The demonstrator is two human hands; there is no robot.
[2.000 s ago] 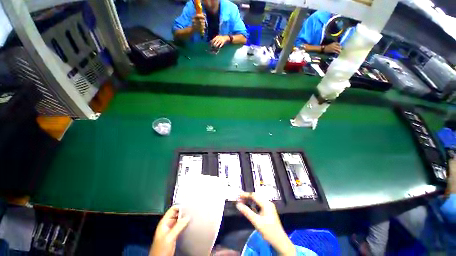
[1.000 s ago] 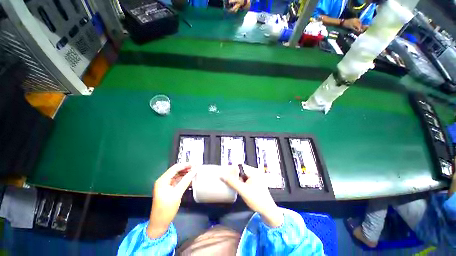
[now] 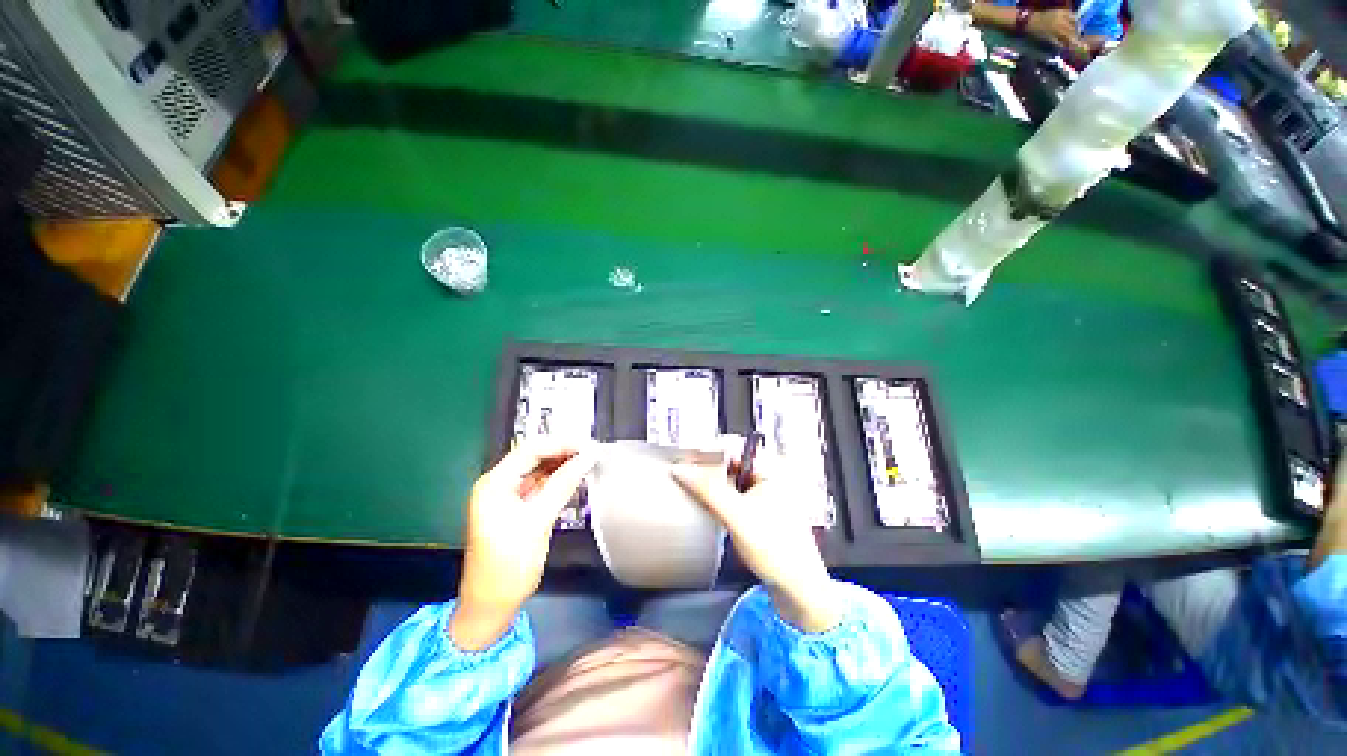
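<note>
A whitish sheet [image 3: 659, 524], like a release liner, is held at its top edge between both hands and curls downward. My left hand [image 3: 517, 517] pinches its upper left corner. My right hand [image 3: 761, 532] holds its upper right part, and a thin dark tool like tweezers [image 3: 748, 461] stands up from that hand. Behind is the black foam tray [image 3: 922, 544] with phone assemblies in its pockets. The rightmost phone assembly [image 3: 901, 454] shows fully; the hands and sheet partly cover the others.
A round clear cup of whitish bits [image 3: 457, 262] and a small heap of loose parts [image 3: 624, 278] lie beyond the tray. A plastic-wrapped post [image 3: 1056, 155] rises at the right. Another black tray [image 3: 1273, 387] lies far right, beside a coworker's arm. A metal frame stands left.
The view has tilted further down. The sheet, raised and seen flat at first, was curled up between the hands and now hangs lower from them. The tray's contents look the same.
</note>
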